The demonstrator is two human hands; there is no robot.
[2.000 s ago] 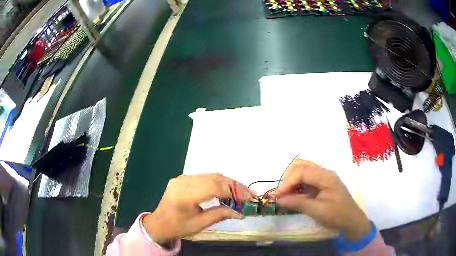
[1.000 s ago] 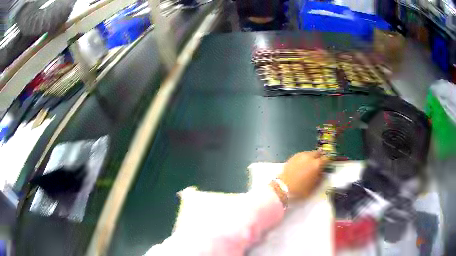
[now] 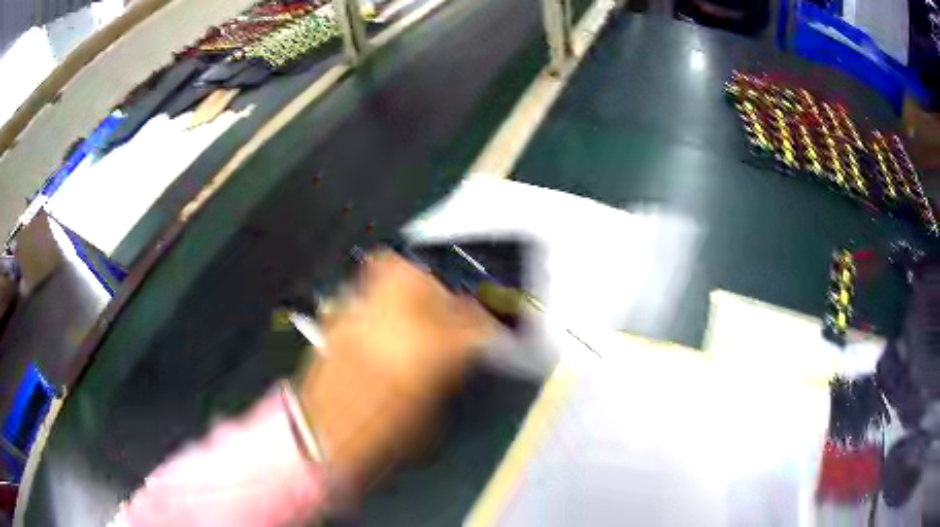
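Note:
My left hand [image 3: 397, 360], blurred, in a pink sleeve, reaches in from the lower left. It grips the left end of a black housing [image 3: 526, 270], which lies over a pale translucent sheet [image 3: 618, 242]. A yellow wire [image 3: 505, 299] shows along the housing. The fingertips are hidden and blurred. A narrow circuit board [image 3: 843, 288] with yellow blocks lies on the green bench at the right. My right hand is out of the picture.
White board [image 3: 680, 432] with a taped edge lies at the lower right. Black wires [image 3: 858, 407] and red wires [image 3: 850, 471] are at its right side, beside the dark fan [image 3: 917, 350]. Rows of boards [image 3: 825, 144] stand beyond. The conveyor's cream edge [image 3: 515, 134] runs behind the sheet.
The view has turned left. My left hand has left the circuit board on the bench and taken hold of the black housing. Housing and sheet have moved right, across the cream edge.

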